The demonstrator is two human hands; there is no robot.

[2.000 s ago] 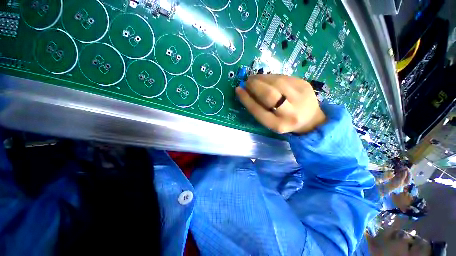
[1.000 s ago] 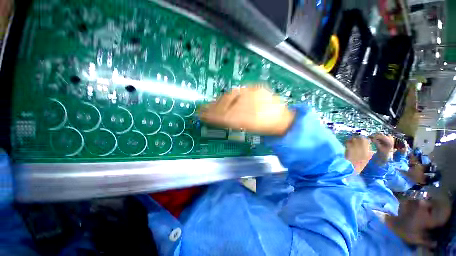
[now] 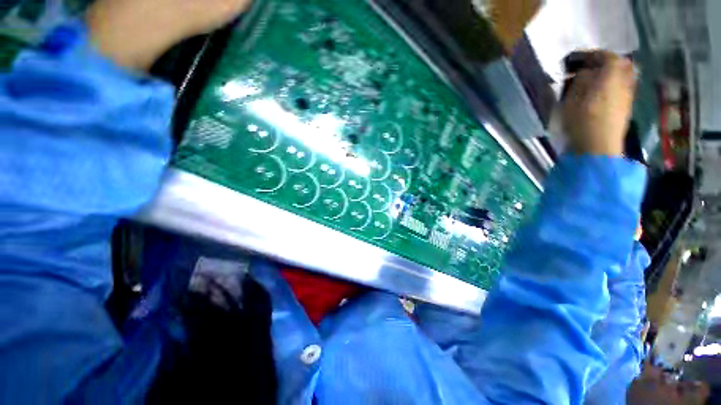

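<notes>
The large green circuit board (image 3: pixel 261 87) lies between the metal rails, with rows of white printed circles and a bright strip of glare. A small blue component (image 3: pixel 407 206) stands beside the circles. My left hand (image 3: pixel 162 28) is at the top left, above the board's left end; its fingers are cut off by the top edge. My right hand (image 3: pixel 601 103) is raised beyond the far rail, fingers curled, beside a white surface. A dark patch shows at its fingertips; I cannot tell whether it holds anything.
The near rail (image 3: pixel 316 245) runs along my body, the far rail (image 3: pixel 514 150) behind the board. A brown cardboard piece (image 3: pixel 515 20) and a white sheet (image 3: pixel 585 28) are beyond it. A black bin (image 3: pixel 668 213) stands at the right. Another person's blue sleeve (image 3: pixel 624 332) shows lower right.
My right hand has left the board's surface and moved up and right, past the far rail. My left hand has come into view at the top left. The camera view has turned.
</notes>
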